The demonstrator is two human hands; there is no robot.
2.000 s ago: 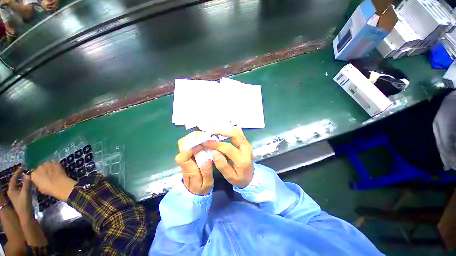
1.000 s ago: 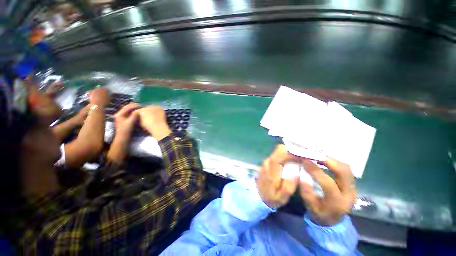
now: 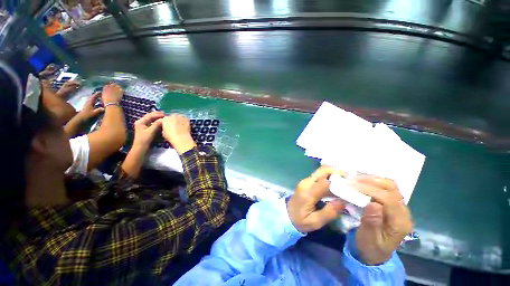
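A pile of overlapping white leaflets lies on the green bench in front of me. My left hand and my right hand are at the near edge of the pile. Both hold a narrow white folded leaflet between the fingers. Its left end is at my left fingertips and its right end is at my right thumb and fingers. The print on the leaflets is too washed out to read.
A person in plaid sleeves sits close on my left, hands over a clear blister tray with rows of small black parts. Another person's arm is beyond. The dark green conveyor belt runs behind the bench's brownish edge.
The view has swung left since the first frame, so the boxes at right are gone and the neighbours show more. The folded white leaflet between my fingers now shows as a narrow strip.
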